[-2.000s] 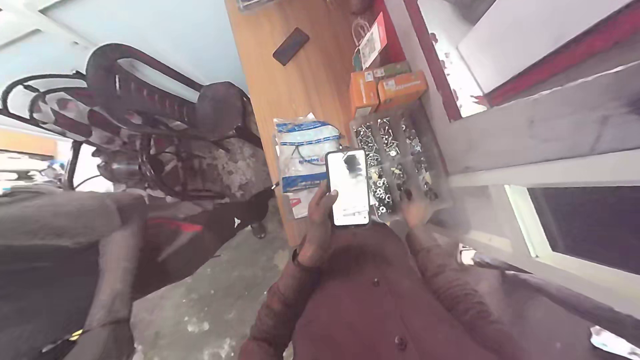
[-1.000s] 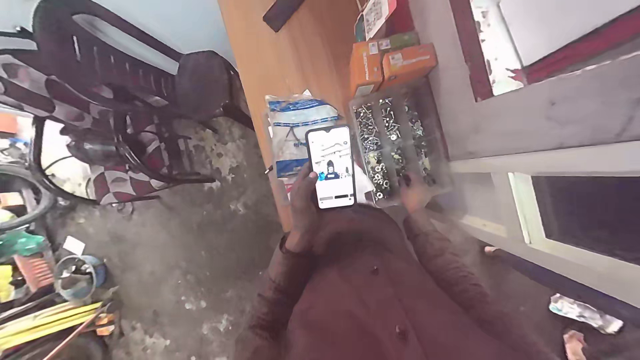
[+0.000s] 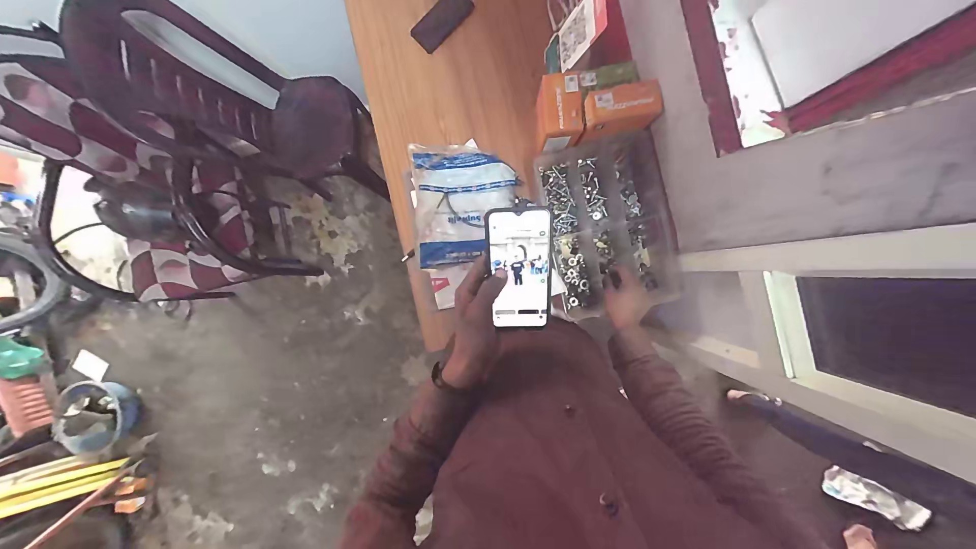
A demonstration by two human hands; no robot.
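My left hand (image 3: 476, 316) grips a smartphone (image 3: 520, 267) upright, its lit screen facing me and the thumb over its left edge. My right hand (image 3: 627, 297) rests at the near end of a clear plastic compartment box (image 3: 663, 221), fingers down at its right compartments; whether they pinch a part is too small to tell. Screws (image 3: 560, 200), nuts and other small metal hardware fill the box. Partly behind the phone lies a printed plastic bag (image 3: 465, 206), white and blue, on the wooden table (image 3: 503, 99).
Orange cardboard boxes (image 3: 621, 110) stand beyond the compartment box, with a red bag (image 3: 610, 34) behind. A dark flat object (image 3: 442, 24) lies at the table's far end. Dark chairs (image 3: 313, 126) stand left of the table. A blue bucket (image 3: 95, 415) is on the floor at lower left.
The person standing at the left two seconds ago is out of view. The picture on the phone's screen has changed. My left hand still holds the phone, and my right hand stays at the compartment box.
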